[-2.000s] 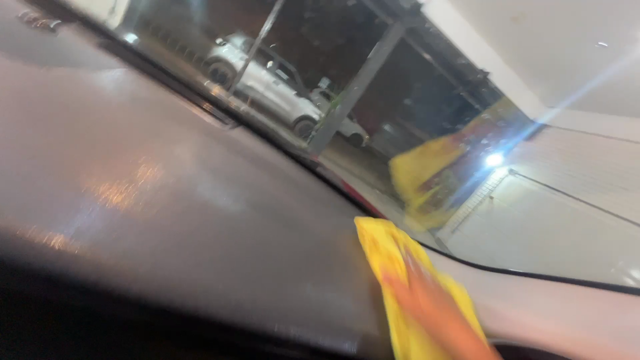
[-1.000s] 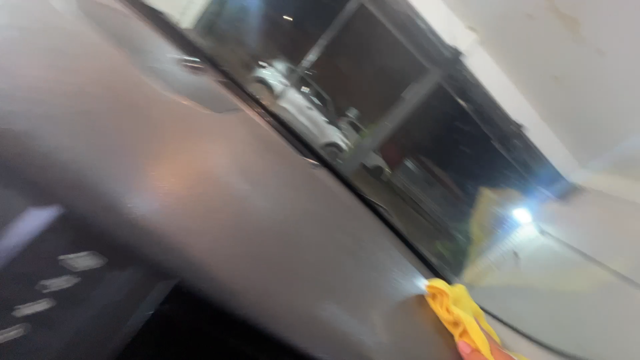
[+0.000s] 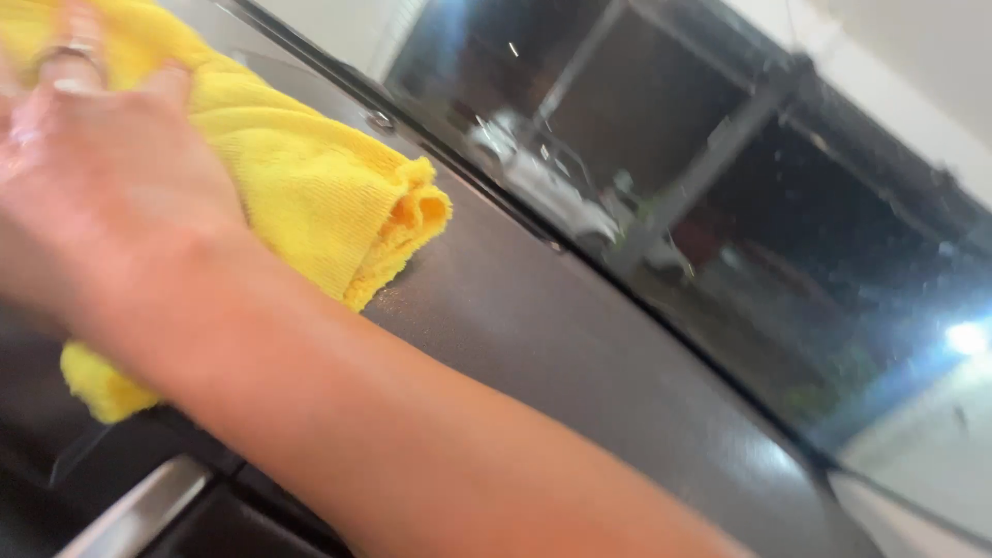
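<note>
My right hand [image 3: 116, 170], with a ring on one finger, is at the upper left and lies over a folded yellow microfiber cloth [image 3: 310, 194]. The bare forearm crosses from the bottom right. Under the cloth is the dark grey top of a car's dashboard [image 3: 527, 333], with fine specks or droplets close to the cloth's frayed edge. One corner of the cloth sticks out below the wrist. The fingertips are blurred and partly cut off by the frame. My left hand is out of view.
The windshield [image 3: 775, 232] rises along the dashboard's far edge, with a white car [image 3: 550, 182] and posts beyond it. A bright light [image 3: 967, 339] shows at the right. Silver trim [image 3: 139, 511] borders dark panels at the lower left.
My right hand has moved with the yellow cloth from the dashboard's right end to its left part. The forearm now spans the view.
</note>
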